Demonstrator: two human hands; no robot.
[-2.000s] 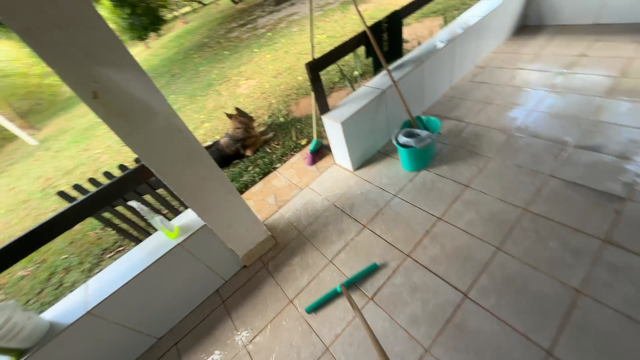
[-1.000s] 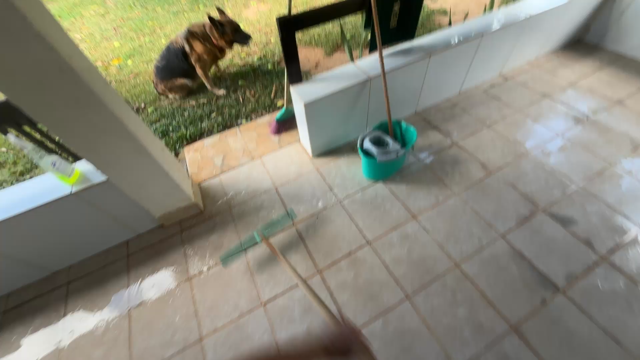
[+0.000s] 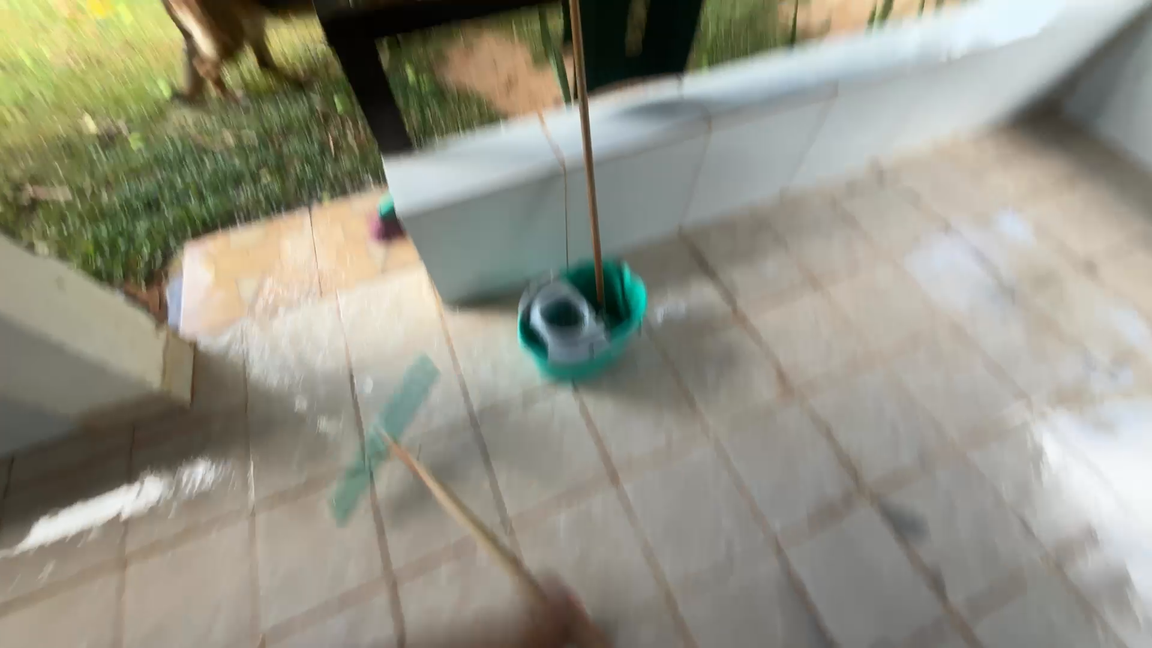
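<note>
At the bottom edge one of my hands (image 3: pixel 553 612), heavily blurred, is closed around the wooden handle (image 3: pixel 468 517) of a floor squeegee. From its position and the forearm coming in from the left, it looks like my left hand. The squeegee's green head (image 3: pixel 385 439) is blurred and lies over the wet floor tiles, left of a green mop bucket (image 3: pixel 585 367). A grey wringer (image 3: pixel 565 319) sits in the bucket, and a wooden pole (image 3: pixel 589 153) stands up out of it. My other hand is out of view.
A low white tiled wall (image 3: pixel 540 207) runs behind the bucket. A pillar base (image 3: pixel 81 351) stands at left. Between them is a stone-tiled step (image 3: pixel 261 261), with a purple and green broom head (image 3: pixel 389 220) at the wall's end. A dog (image 3: pixel 211 45) is on the grass beyond.
The hand on the handle has come into view since the oldest frame. The dog, lying at first, then sitting, now appears on its legs. The view has shifted towards the bucket.
</note>
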